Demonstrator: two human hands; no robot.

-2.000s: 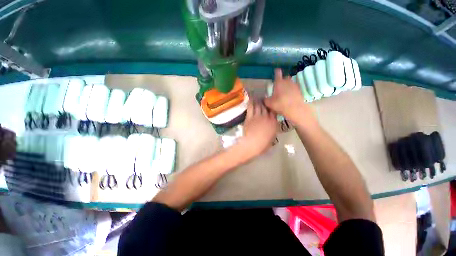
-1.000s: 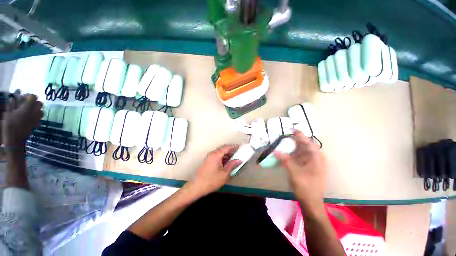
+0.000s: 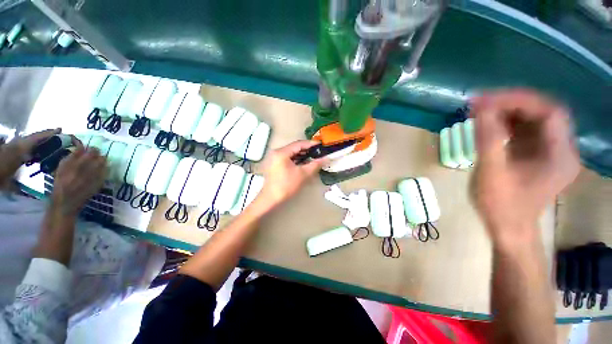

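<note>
My left hand grips a device, its black side up and a white side below, at the orange fixture under the green press head. Whether it sits in the slot is hidden. My right hand is raised at the right, large and blurred; no lever shows, and I cannot tell if it holds anything. Two mint-green devices with black cord loops lie beside a crumpled white tissue. A single device lies nearer the bench's front edge.
Two rows of mint-green devices lie at the left. More devices stand at the back right, partly behind my right hand. Black units lie at the far right. A neighbour's hands work at the left. A red basket is below the bench.
My left hand has moved from the front of the bench up to the fixture with a device. My right hand has left the devices near the front and risen to the right. One device now lies near the front.
</note>
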